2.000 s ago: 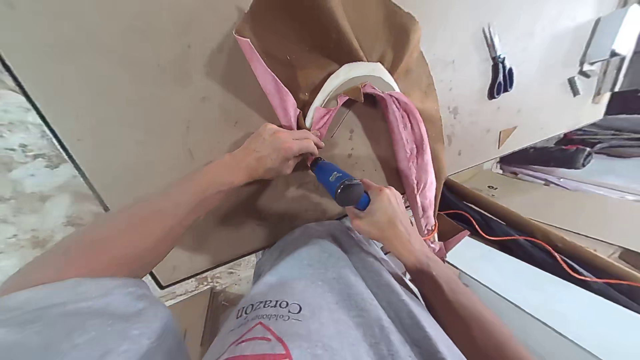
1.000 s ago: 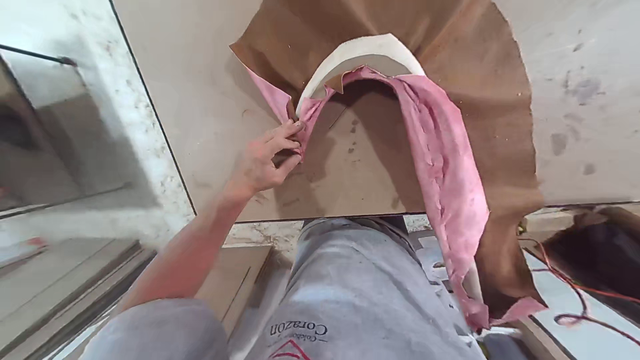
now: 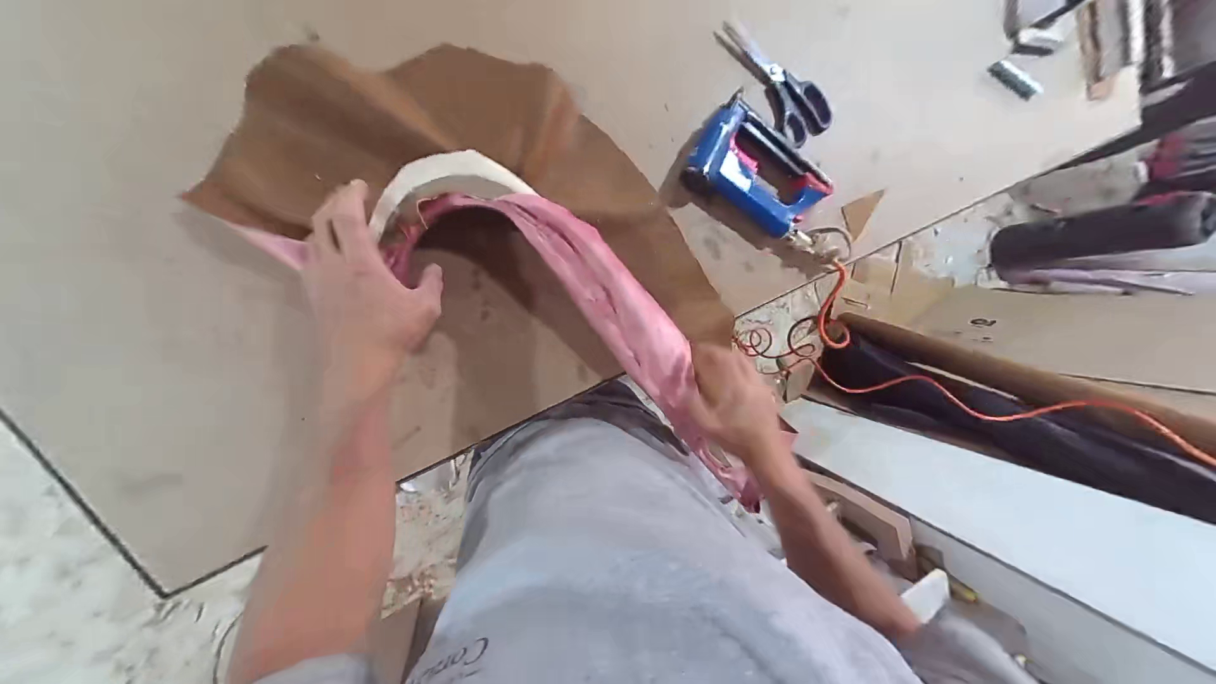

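Note:
A curved white frame piece (image 3: 456,171) lies on the table, with brown upholstery material (image 3: 475,104) spread behind it and pink-backed material (image 3: 608,294) folded along its inner edge. My left hand (image 3: 366,275) grips the left end of the curve, thumb on the inner side and fingers over the outside. At the right, my right hand (image 3: 731,394) is closed on the brown and pink edge. A blue pneumatic staple gun (image 3: 760,171) rests on the table right of the piece, beside dark-handled scissors (image 3: 784,90).
An orange air hose (image 3: 1007,416) runs from the staple gun to the right, across rolls of dark material (image 3: 950,427). A small brown scrap (image 3: 863,214) lies near the gun. Another dark roll (image 3: 1102,233) and a staple strip (image 3: 1015,80) are at the right. The table edge (image 3: 513,427) is close to my body.
The blue staple gun, in my right hand two seconds ago, now lies on the table. My right hand is now on the right side of the material. The piece has turned, its right side angled outward.

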